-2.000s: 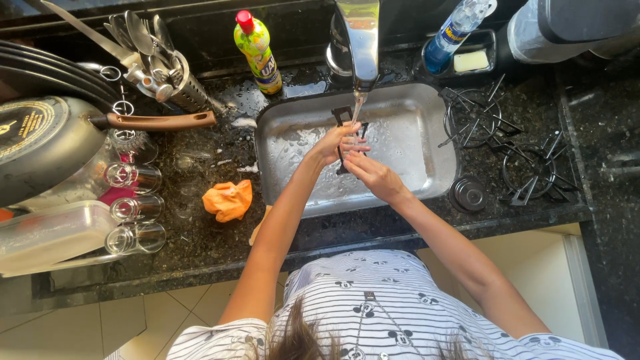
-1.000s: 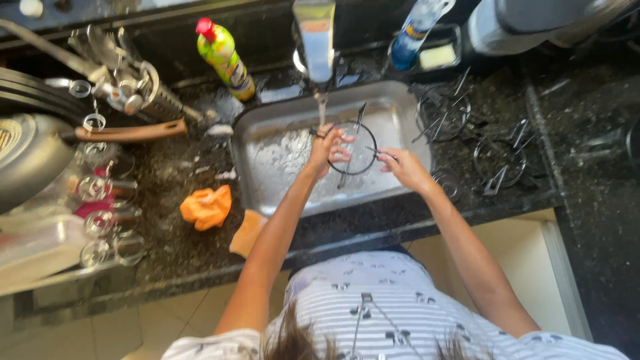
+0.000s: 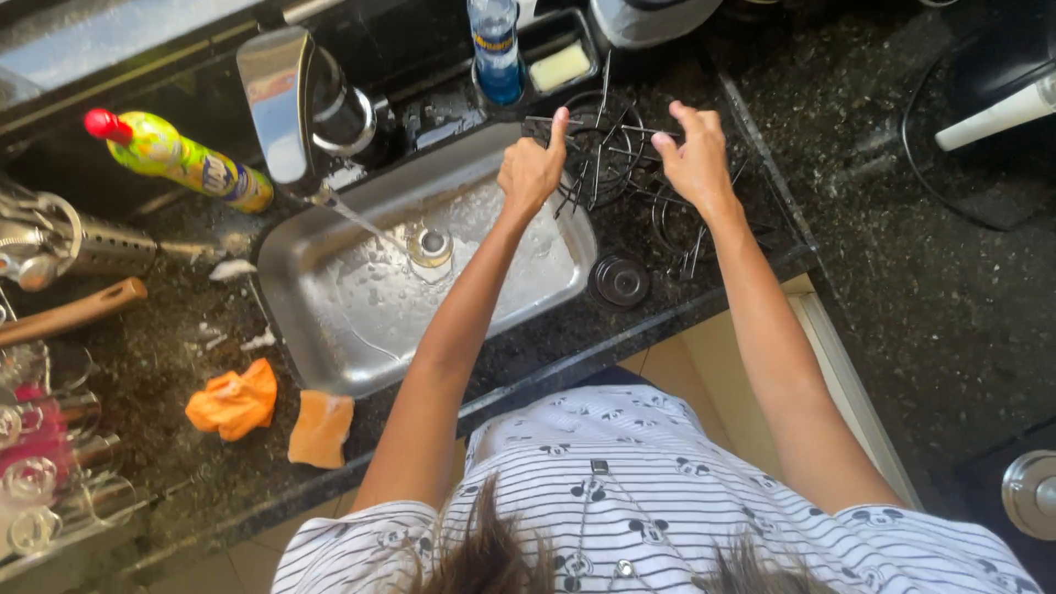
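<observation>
My left hand is over the right rim of the stainless steel sink, thumb raised, beside a pile of black wire stove burner grates. My right hand is at the pile's other side, fingers spread, close to a grate's prongs; whether either hand touches the metal is hard to tell. Another grate lies below my right hand. Dark round burner caps rest by the sink's right edge. Water runs from the chrome faucet into the sink near the drain.
Left of the sink are an orange cloth, a sponge, a green-yellow bottle with a red cap and several glasses. Behind the grates stand a blue bottle and a dish with a soap bar.
Both hands have moved from over the sink to the grates on its right. The ring-shaped grate they held over the sink is now among or near the others. The view has swung right.
</observation>
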